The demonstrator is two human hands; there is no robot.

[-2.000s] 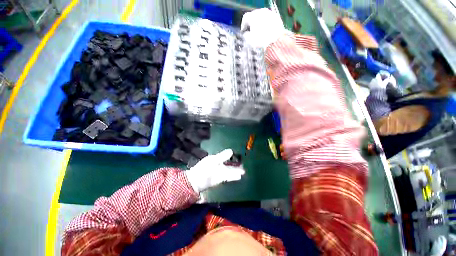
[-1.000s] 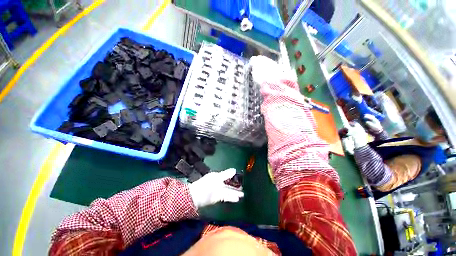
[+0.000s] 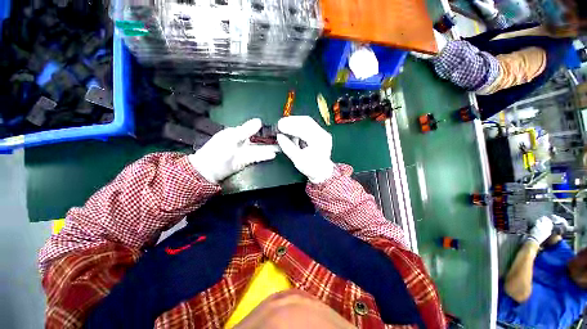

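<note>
A small dark unit with a reddish-brown side (image 3: 262, 139) is held between my two gloved hands over the green bench (image 3: 257, 103). My left hand (image 3: 233, 153) is shut on its left end. My right hand (image 3: 307, 146) has its fingertips at the unit's right end; fingers hide part of it, and whether they hold a separate small part cannot be told. Black plastic housings (image 3: 186, 122) lie in a loose pile left of my hands. A stack of clear trays (image 3: 219, 38) stands behind the pile.
A blue bin (image 3: 123, 96) of black housings is at left. Beyond my hands lie an amber tool (image 3: 289, 103), a pale yellow tool (image 3: 323, 109), black-and-orange parts (image 3: 363, 108), a small blue box (image 3: 341, 63) and an orange board (image 3: 380, 22). Two people work across the green belt (image 3: 431, 173).
My right arm has come back from the clear tray stack, and my right hand now meets my left at the unit. The view has shifted, showing the blue box and row of parts.
</note>
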